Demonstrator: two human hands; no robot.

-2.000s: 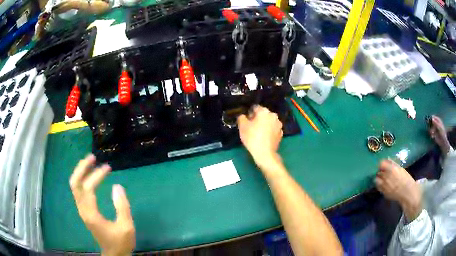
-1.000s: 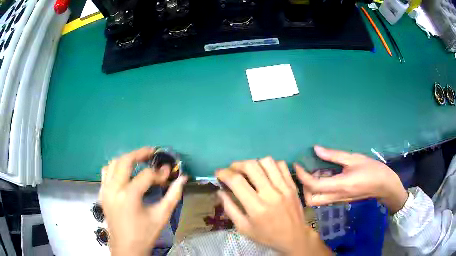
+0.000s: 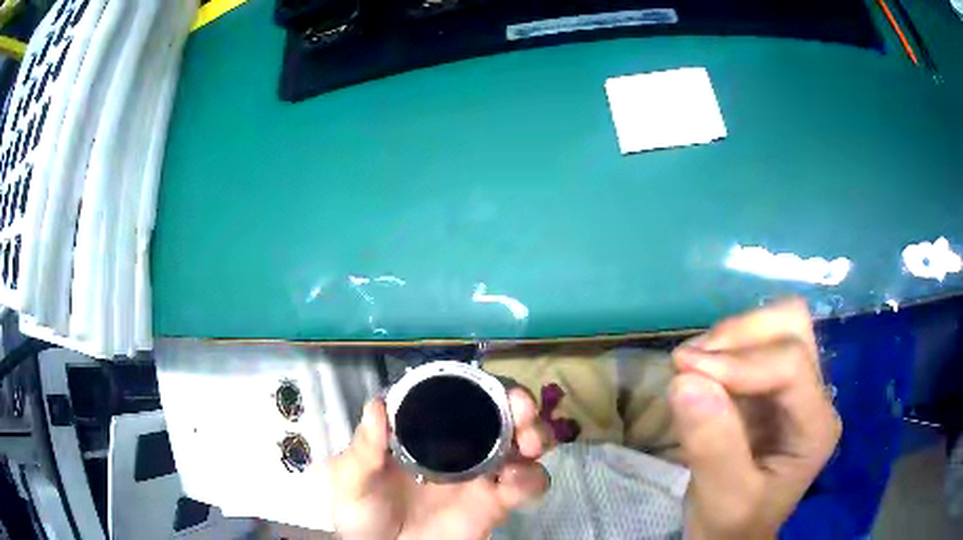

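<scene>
A round watch unit (image 3: 448, 424) with a silver ring and black glass face is held face up by my left hand (image 3: 438, 496), just below the bench's front edge. The fingers and thumb grip its rim from both sides. My right hand (image 3: 755, 411) is raised to the right, apart from the unit, with thumb and forefinger tips together. Whether anything thin is between those fingertips cannot be told. A small clear tab shows at the top of the ring.
A white card (image 3: 665, 110) lies on the green mat (image 3: 454, 179). The black fixture (image 3: 422, 47) stands behind it. White stacked trays (image 3: 100, 211) are at left. Two round units (image 3: 295, 451) lie on a white side surface (image 3: 216, 422). An orange stick (image 3: 898, 30) is at far right.
The view has shifted down and left. My left hand has turned the unit so its black face shows. My right hand has moved away to the right. The other person's hand has left the view.
</scene>
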